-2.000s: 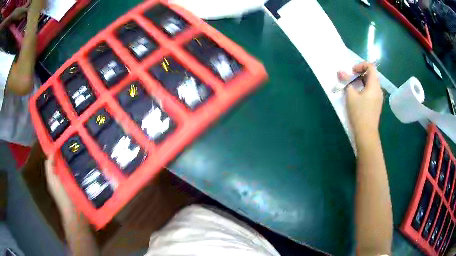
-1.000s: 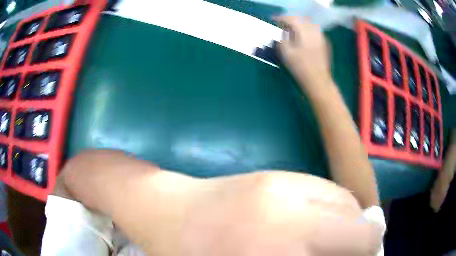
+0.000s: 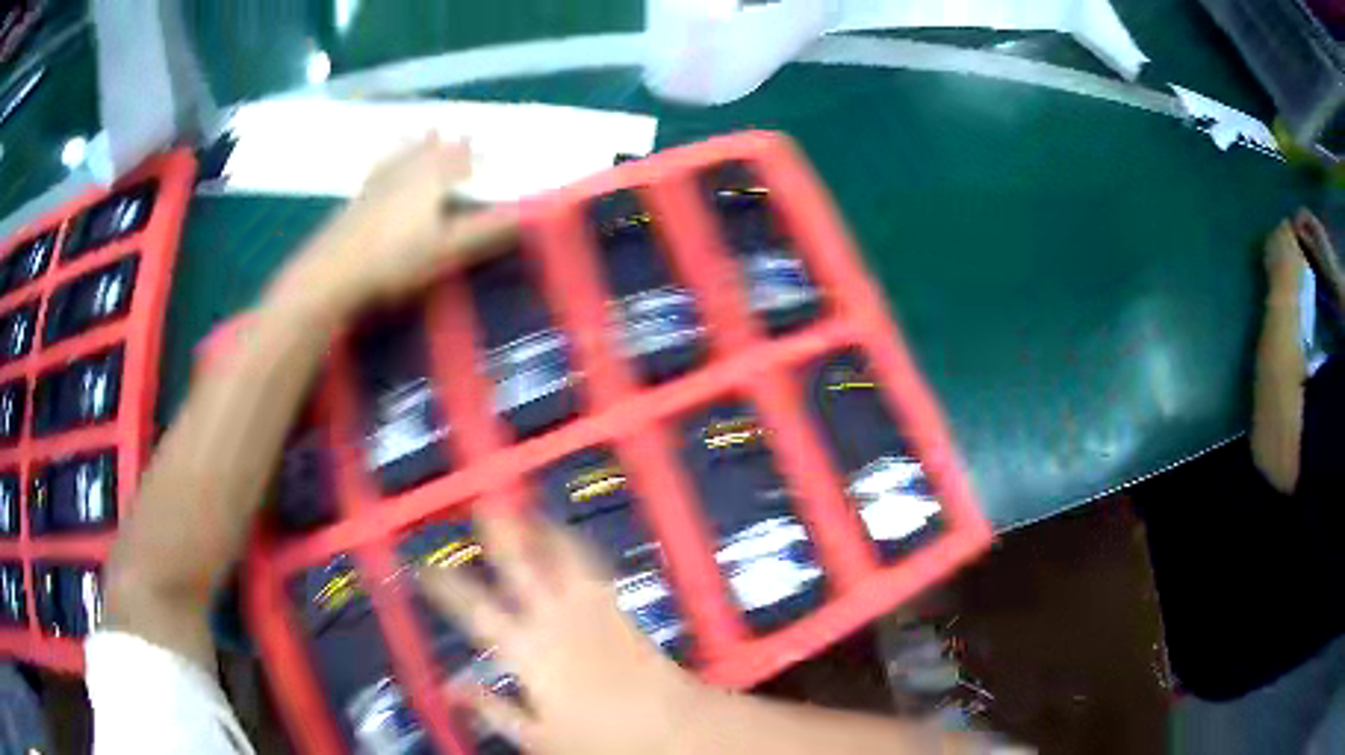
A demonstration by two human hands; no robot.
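A blurred, slanted red foam tray (image 3: pixel 789 347) fills the middle of the view, its near side past the bench edge. Its pockets hold black phones (image 3: pixel 738 494) with gold marks at the upper end and shiny silver-blue bays below. My left hand (image 3: pixel 421 199) is at the tray's far left edge, its forearm across the tray's left part; blur hides whether it grips. My right hand (image 3: pixel 553 620) comes from the lower right, fingers spread over the near row of phones. A white strip sheet (image 3: pixel 561 140) lies behind the tray, partly covered by my left hand.
Another red tray of phones (image 3: pixel 130 398) is at the left. White curled paper (image 3: pixel 723 52) and a pale band lie at the back of the green bench (image 3: pixel 1062 295). A torn white scrap (image 3: pixel 1227 118) is at the far right. Another person's arm (image 3: pixel 1276 369) is at the right.
The view has swung right. The strip sheet now shows further left, and a tray fills the middle. My right hand is now over its phones; my left hand is at its far edge.
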